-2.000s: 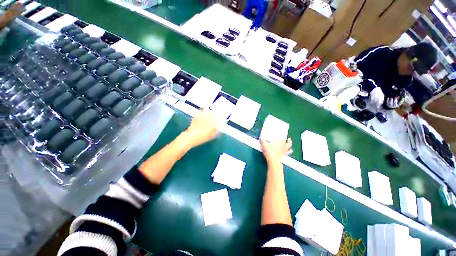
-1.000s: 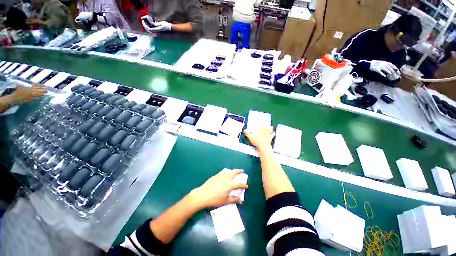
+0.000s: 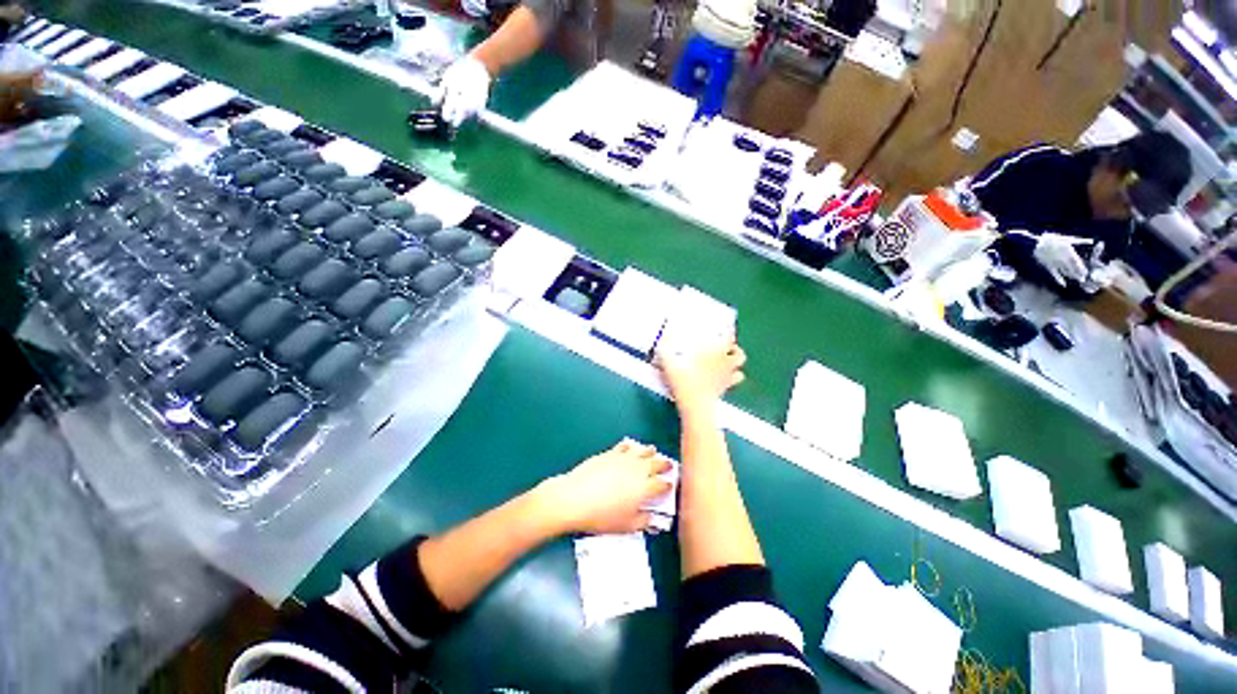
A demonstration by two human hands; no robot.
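My left hand [image 3: 621, 488] lies on the green bench with its fingers closed on white folded leaflets [image 3: 662, 499], mostly covered by the hand. Another white leaflet [image 3: 616, 578] lies flat just below it. My right hand [image 3: 701, 363] is at the line's near edge, its fingers on a white box lid [image 3: 700, 320]. Its fingertips rest around the lid's near side. Left of it are a closed white box [image 3: 634, 311] and an open base with a black insert [image 3: 579, 288]. What lies under the lid is hidden.
White boxes [image 3: 826, 410] stand in a row to the right along the belt. Clear trays of dark grey ovals [image 3: 262, 305] lie left. White leaflet stacks [image 3: 893, 632], yellow rubber bands [image 3: 986, 674] and white blocks [image 3: 1085, 660] are lower right. A gloved hand [image 3: 465, 90] reaches over the belt.
The boxes have shifted along the line. My right hand stays on a white lid at the line's edge. My left hand stays on the leaflets. A gloved hand with a dark object now reaches over the belt.
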